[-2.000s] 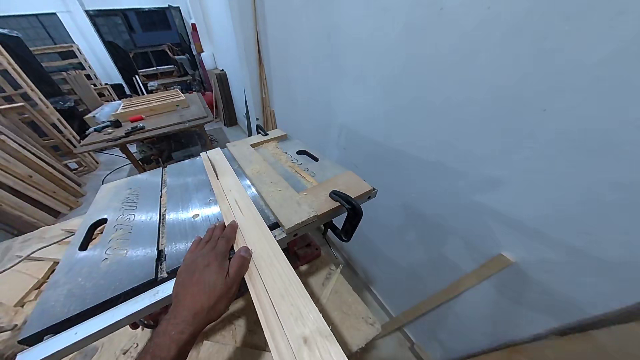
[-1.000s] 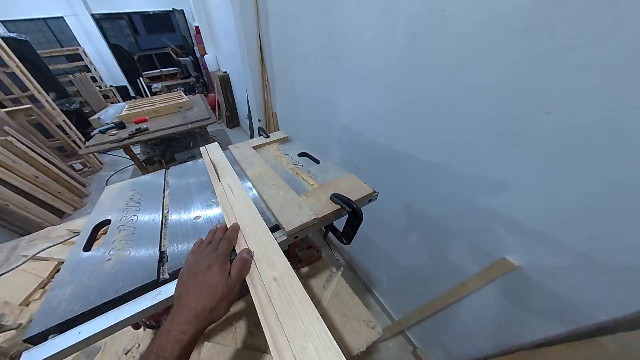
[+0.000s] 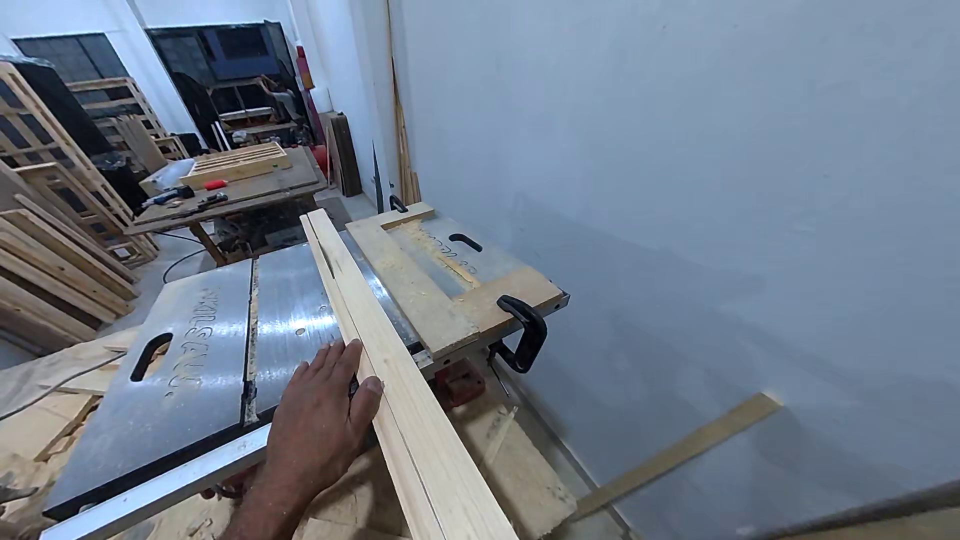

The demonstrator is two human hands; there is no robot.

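Observation:
Two long pale wooden boards (image 3: pixel 405 375), side by side with a narrow split between them, lie across the metal top of a table saw (image 3: pixel 210 322). My left hand (image 3: pixel 322 405) is palm down at their left side. Its fingertips touch the left board, and the thumb rests on the wood. Just right of the boards is a flat wooden guide frame (image 3: pixel 409 292) with sawdust on it, held to the saw top by a black clamp (image 3: pixel 525 334) at the near corner and a smaller one (image 3: pixel 397 204) at the far end. The blade is not visible. My right hand is out of view.
A metal rail (image 3: pixel 157 480) runs along the saw's near edge. Wooden offcuts (image 3: pixel 517 465) lie below, and a strip (image 3: pixel 682 450) leans against the right wall. Farther off, a workbench (image 3: pixel 292 180) holds a slatted wooden piece and tools. Planks (image 3: pixel 60 255) lean at left.
The far ends of the boards have moved slightly farther forward over the saw top. My left hand stays at nearly the same place in view, still against the left board.

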